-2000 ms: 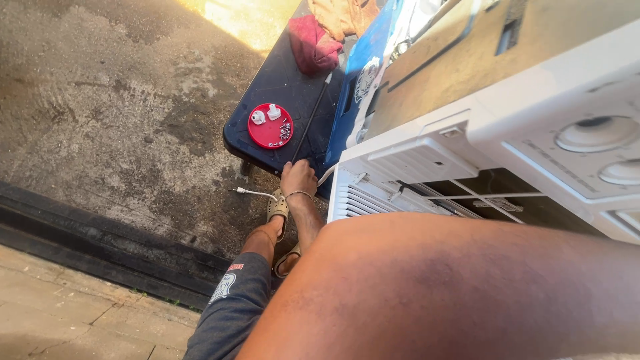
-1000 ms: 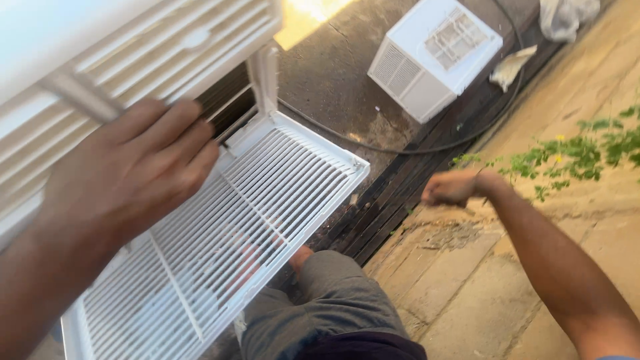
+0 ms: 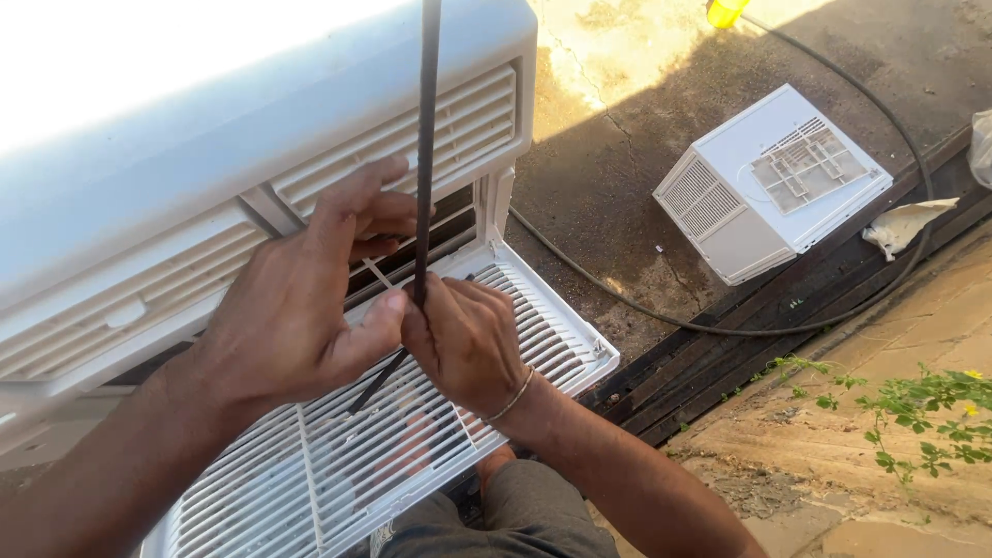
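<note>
Gripped in my right hand (image 3: 469, 341) is a long thin dark rod (image 3: 427, 139), which stands up past the top edge of the view, its lower end showing below the fist over the grille. My left hand (image 3: 310, 294) has its fingers apart beside the rod, thumb close to my right fist; it holds nothing. Behind both hands is the white front panel of an air conditioner (image 3: 256, 124) with louvred vents (image 3: 473, 108). A white slatted intake grille (image 3: 256, 480) hangs folded outward from the unit's lower edge, beneath my hands.
A white ventilated appliance casing (image 3: 783, 194) lies on the concrete at right. A dark hose (image 3: 620, 298) curves around it, past a pale scrap (image 3: 903, 225). Dark metal beams (image 3: 697, 364) run along stone paving, where a leafy plant (image 3: 930, 411) grows. Something yellow (image 3: 726, 11) sits at the top.
My right hand has come from the right side to in front of the unit and now grips the rod. The view has swung away from the dark table with the red dish seen earlier.
</note>
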